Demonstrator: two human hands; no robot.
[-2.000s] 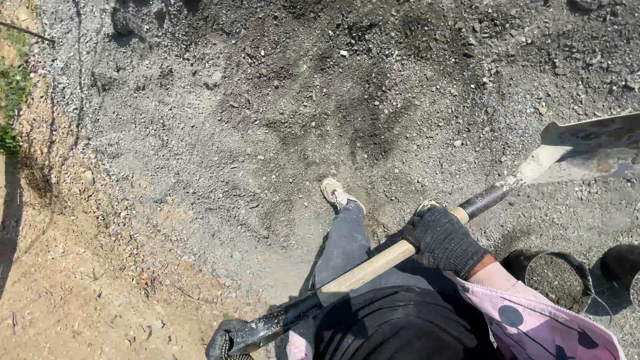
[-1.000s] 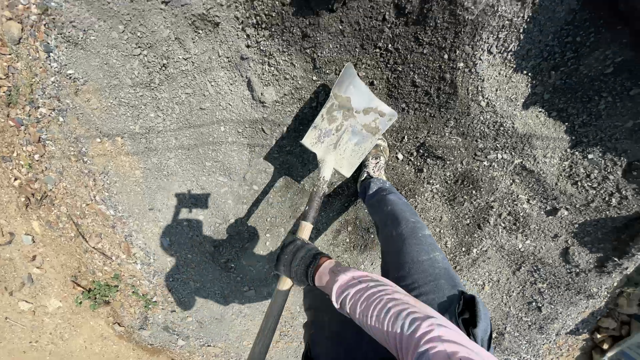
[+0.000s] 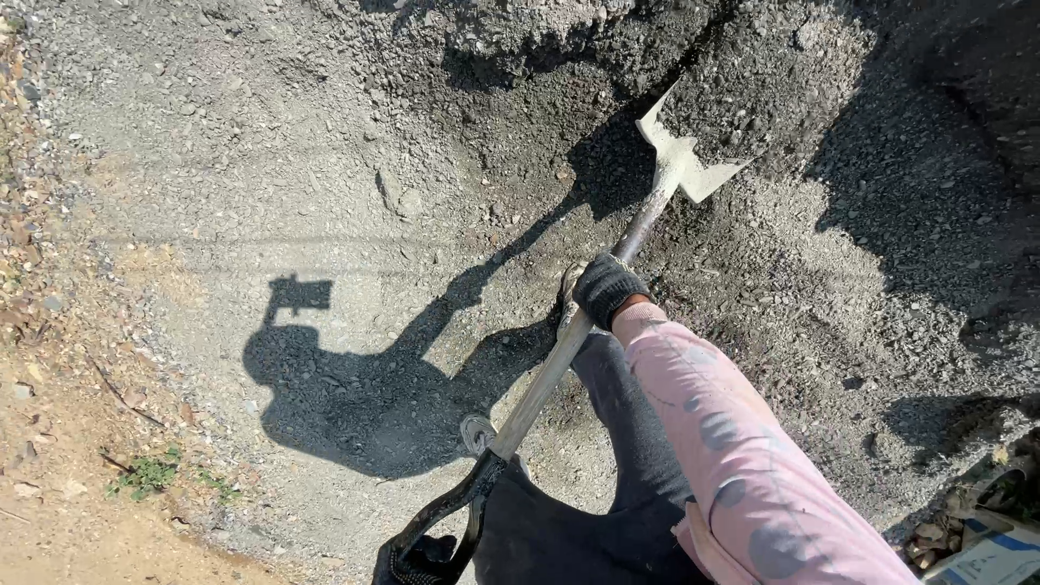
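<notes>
A shovel with a wooden shaft slants across the middle of the view. Its pale, dirt-caked metal blade points up and away, the front part sunk in or covered by dark gravel. My right hand, in a dark knit glove, grips the shaft below the blade socket. At the bottom edge my left hand, also gloved, is closed around the black D-shaped handle, partly cut off by the frame. My shoes show beside the shaft.
A gravel bank rises at the top, with shaded gravel at the right. Brown soil with small green weeds lies at lower left. A blue and white bag or packet lies among stones at lower right.
The shovel blade, at the right in the oldest frame and above my foot a second ago, has moved forward into the gravel. Both hands still hold the shovel. The view has shifted.
</notes>
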